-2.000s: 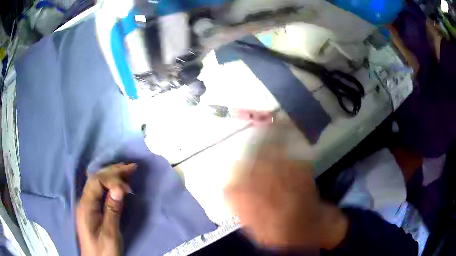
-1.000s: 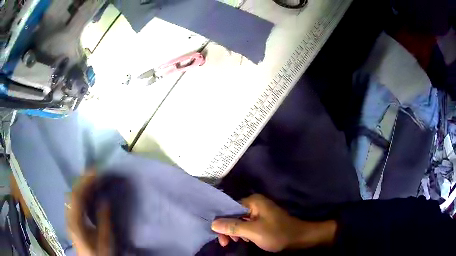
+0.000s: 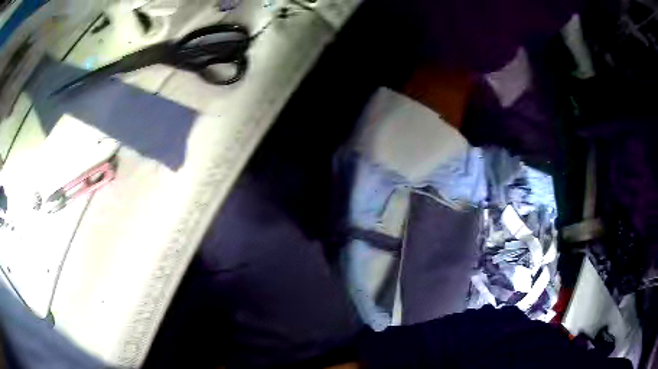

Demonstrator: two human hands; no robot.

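The blue-grey garment panel [image 3: 32,335] shows only as a piece at the bottom left, on the white table. A sliver of skin at the bottom edge, by the dark sleeve, looks like my right hand [image 3: 343,365]; its fingers and anything in them are cut off. My left hand is out of the picture. The pink-handled thread snips [image 3: 90,180] lie on the table at the left. The black shears [image 3: 205,54] lie behind them, their blades over a blue-grey cloth strip [image 3: 133,119].
The table's front edge with its measuring scale [image 3: 177,252] runs diagonally. Dark cloth covers the lap. Light blue, white and dark cut pieces [image 3: 440,259] lie right of it. Shredded scraps [image 3: 519,252] lie farther right. A dark sleeve [image 3: 476,339] crosses the bottom.
The view has swung right, so the machine head has left the picture and the shears show fully. My left hand has gone out of view. My right hand, earlier pinching the panel's edge, is nearly cut off.
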